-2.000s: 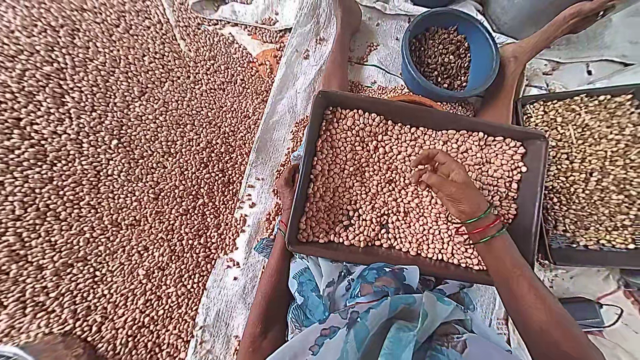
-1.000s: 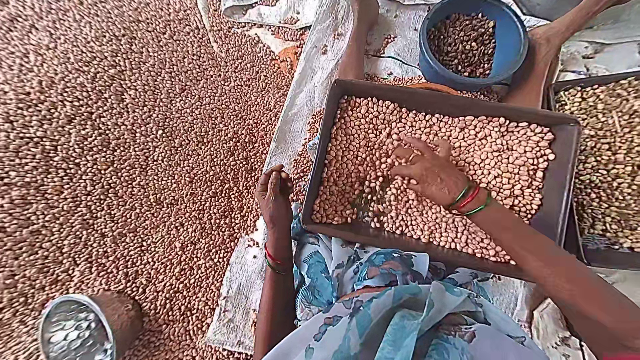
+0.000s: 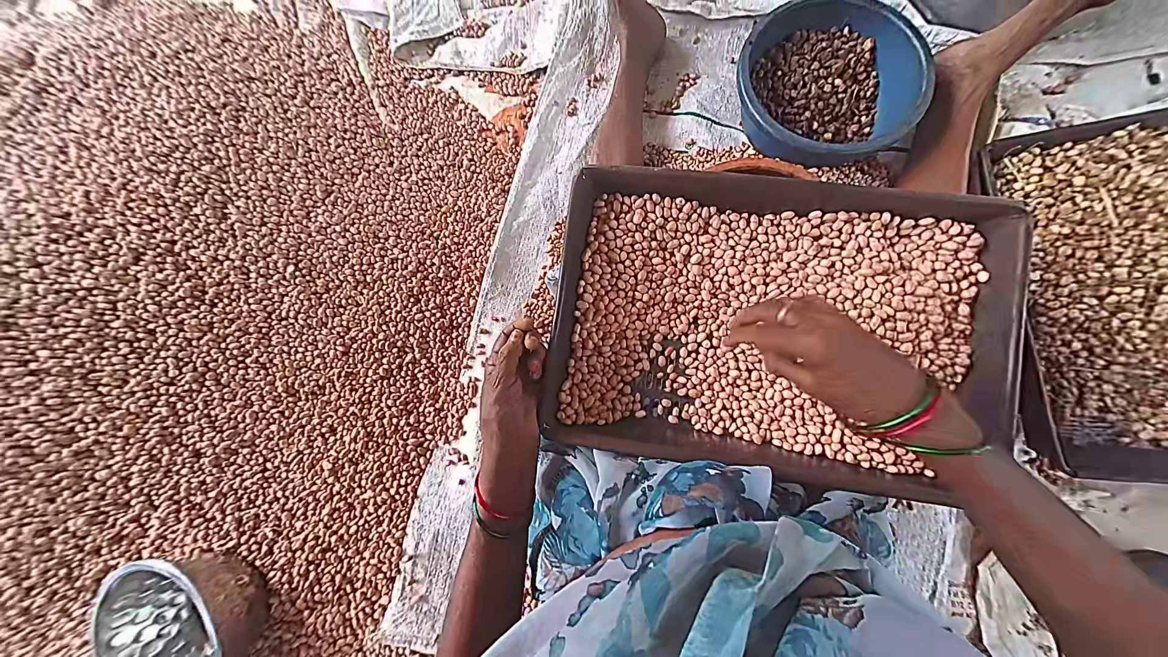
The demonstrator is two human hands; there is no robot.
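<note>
A dark rectangular tray (image 3: 999,274) rests across my lap, its floor mostly covered by a layer of pale pinkish-brown nuts or seeds (image 3: 803,255). My right hand (image 3: 821,356) is over the middle of this layer, fingers bent down and close to the nuts; whether it pinches one cannot be told. Beside the tray's left wall is my left hand (image 3: 513,374), fingers curled upward, with what looks like a nut or two at the fingertips. Part of the tray's bare mesh-like floor shows near its lower left corner.
A wide heap of similar nuts (image 3: 228,274) spreads over the left side. A blue plastic tub (image 3: 899,119) with darker pieces stands beyond the tray, between the legs. Another dark tray (image 3: 1049,438) of yellowish-brown pieces lies at right. A metal container (image 3: 224,598) lies tilted on the heap, lower left.
My left hand was at the tray's left edge two seconds ago and is now off it, beside the tray. A bare patch has appeared in the nut layer at lower left.
</note>
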